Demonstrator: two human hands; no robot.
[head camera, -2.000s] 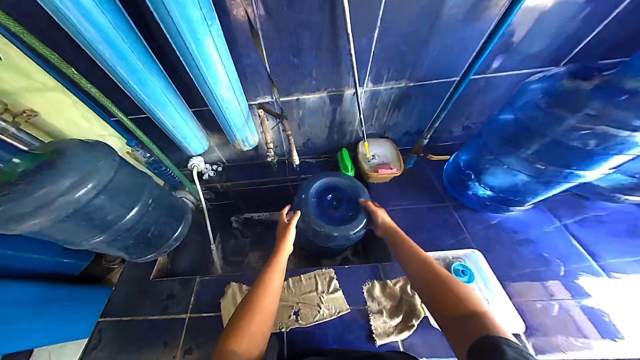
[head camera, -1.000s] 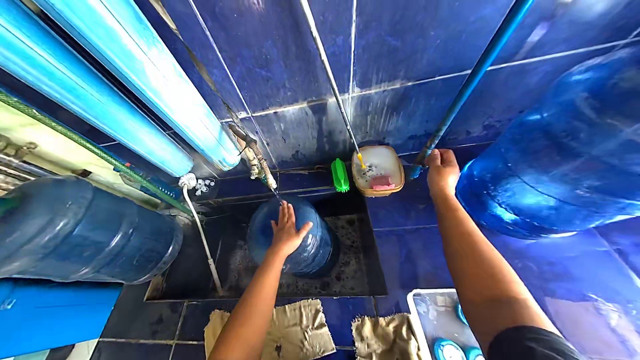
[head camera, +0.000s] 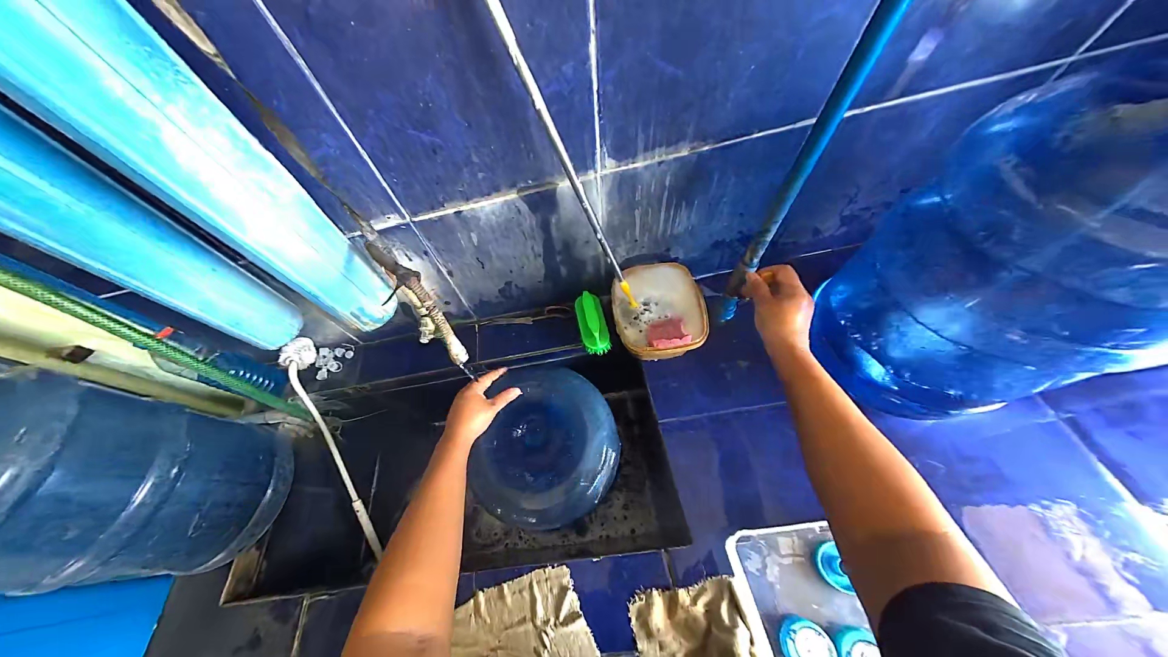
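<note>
A large blue water bottle (head camera: 547, 456) stands with its round base up in a dark sunken basin (head camera: 630, 538). My left hand (head camera: 479, 406) lies at the upper left edge of that base, fingers spread, just below a wrapped nozzle (head camera: 443, 324) with water at its tip. Over to the right, my right hand (head camera: 780, 306) has its fingers on the lower end of a blue pipe (head camera: 803, 146) at the wall, by its blue fitting. Between the hands are a green scrub brush (head camera: 592, 324) and a square bowl (head camera: 680, 278) holding a pink sponge (head camera: 669, 332).
More big water bottles lie at the left (head camera: 119, 484) and stand at the right (head camera: 949, 301). Two light-blue cylinders (head camera: 210, 137) slant at upper left. A white hose (head camera: 333, 447) dips into the basin. Tan cloths (head camera: 529, 616) and a tray (head camera: 744, 566) with blue caps (head camera: 808, 637) are nearest me.
Two seconds ago both hands held the bottle. My right hand has since moved to the pipe. My left hand has shifted toward the bottle's upper left edge. The view has moved closer.
</note>
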